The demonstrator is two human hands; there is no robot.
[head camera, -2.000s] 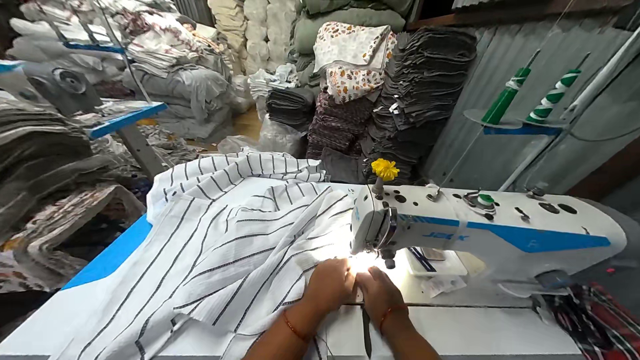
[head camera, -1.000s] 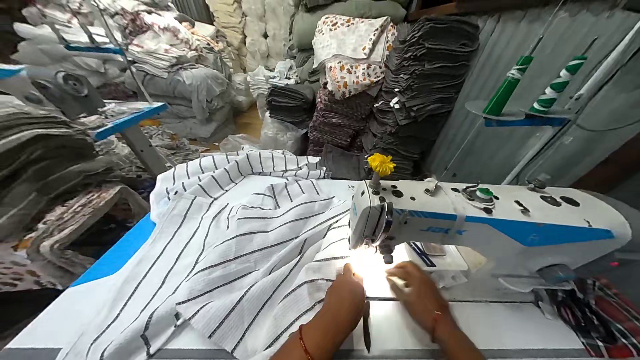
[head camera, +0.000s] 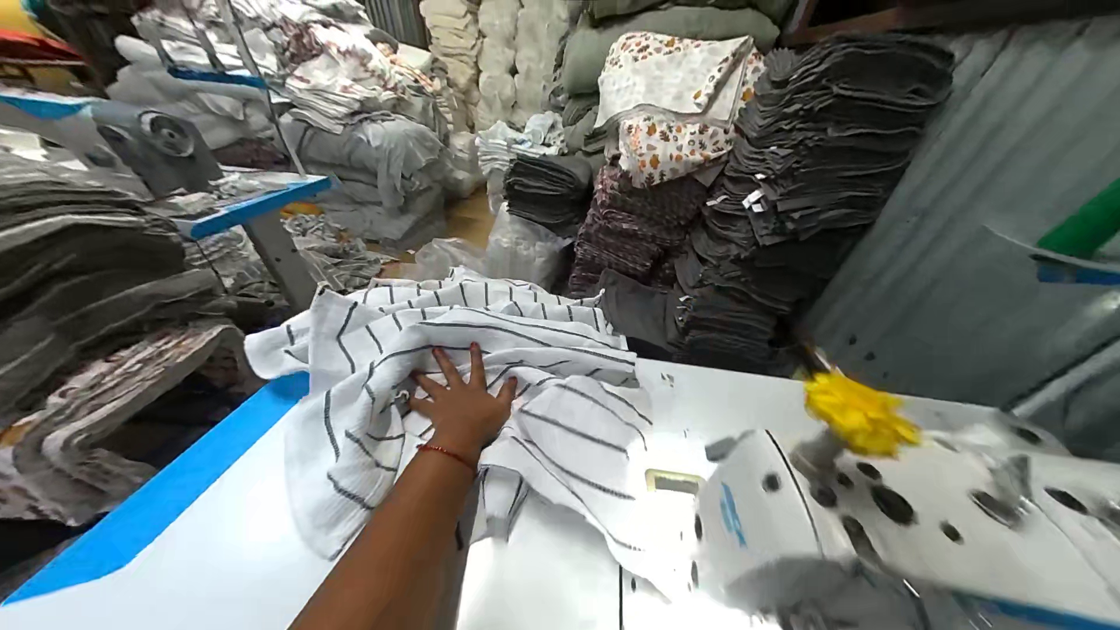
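White cloth with dark stripes (head camera: 569, 420) lies bunched on the white sewing table (head camera: 219, 516). My left hand (head camera: 464, 402), a red string around its wrist, rests on the cloth with its fingers spread, pressing it from above. To the right stands the white industrial sewing machine (head camera: 761, 507), its head beside the cloth's right edge under a bright light. A yellow flower (head camera: 857, 416) sits on top of the machine head. My right hand is out of view.
A tall stack of dark folded cloth (head camera: 840, 140) stands behind the table, next to leaf-print fabric (head camera: 674, 79). Another machine (head camera: 157, 144) and piled grey cloth (head camera: 79, 262) are at the left. Green thread (head camera: 1081, 219) is at the right edge by a corrugated metal wall (head camera: 945, 254).
My left hand has moved from beside the needle area to the left, onto the cloth, which is now more bunched. My right hand has left the view. The view has swung left.
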